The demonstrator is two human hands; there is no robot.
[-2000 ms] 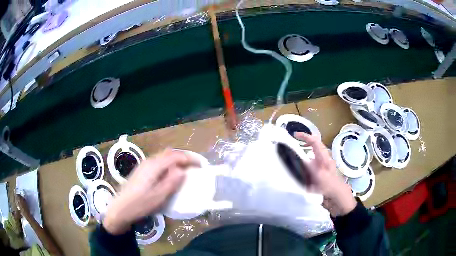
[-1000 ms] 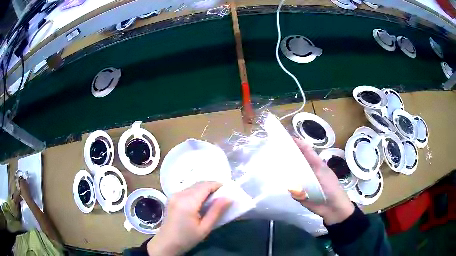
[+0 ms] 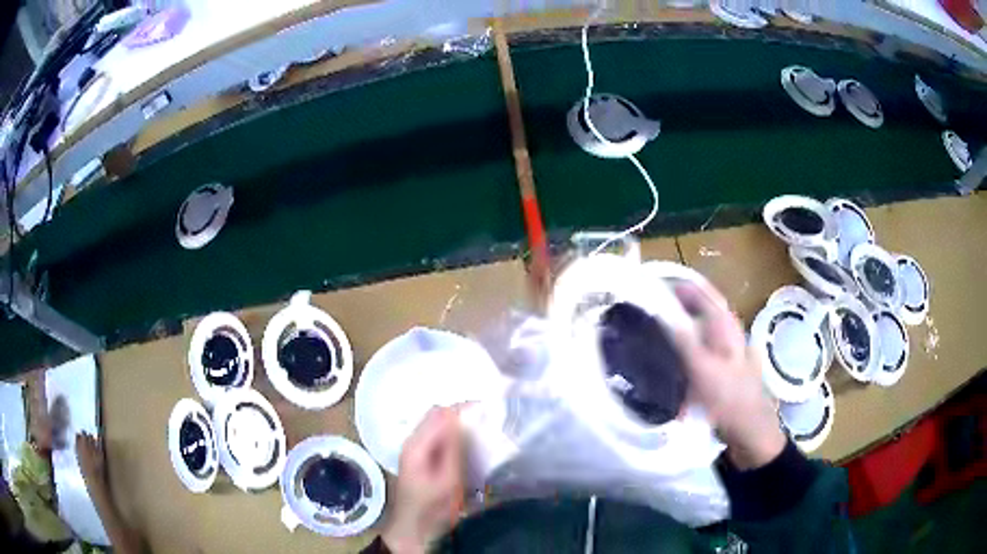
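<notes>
My right hand (image 3: 727,373) grips the right edge of a round fixture (image 3: 644,363), a white ring with a dark centre, tilted over the plastic film. A white cable (image 3: 649,184) runs down behind it. My left hand (image 3: 431,471) is blurred and holds a small white piece (image 3: 484,438), its outline unclear, at the right side of the white tub (image 3: 417,379). Crinkled clear plastic film (image 3: 606,482) lies between my hands and below the fixture.
Round fixtures (image 3: 306,355) cluster left of the tub, and overlapping ones (image 3: 790,344) lie at the right. The green belt (image 3: 357,162) carries several discs. A divider stick (image 3: 520,141) crosses it. Another person's hand (image 3: 92,460) is at far left. A red object (image 3: 893,465) is at lower right.
The unit in my right hand now shows its dark-centred face instead of its pale side. My left hand stays by the tub with the white piece. The cable has shifted left.
</notes>
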